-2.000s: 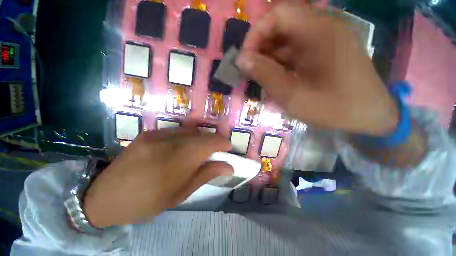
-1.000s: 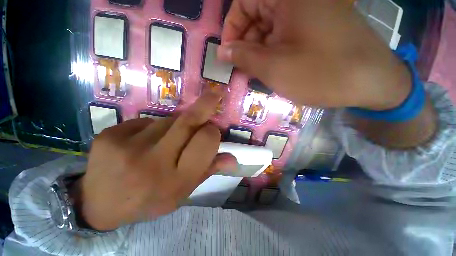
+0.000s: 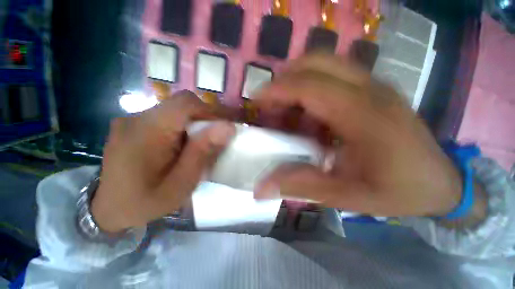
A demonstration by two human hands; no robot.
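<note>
My left hand (image 3: 152, 161) grips the left end of a white release liner sheet (image 3: 237, 211), which is bent, with a greyish strip along its upper part. My right hand (image 3: 367, 147) is at the sheet's right end, blurred, thumb and fingers around its edge. Behind the hands is a tray with a pink base (image 3: 195, 34). Its top row holds black modules (image 3: 275, 36). In the row below, three modules show pale faces (image 3: 212, 71); the rest of that row is hidden by my right hand. Lower rows are mostly covered by the hands and sheet.
A spare pad sheet (image 3: 404, 51) lies right of the module rows. Pink foam (image 3: 488, 84) is at the far right. A blue instrument with red digits (image 3: 17, 52) stands at the left. The green mat (image 3: 84, 73) shows left of the tray.
A third module in the second row now shows a pale face. My right hand has left that module and moved down to the sheet. My left hand has drawn its extended finger back and raised the sheet.
</note>
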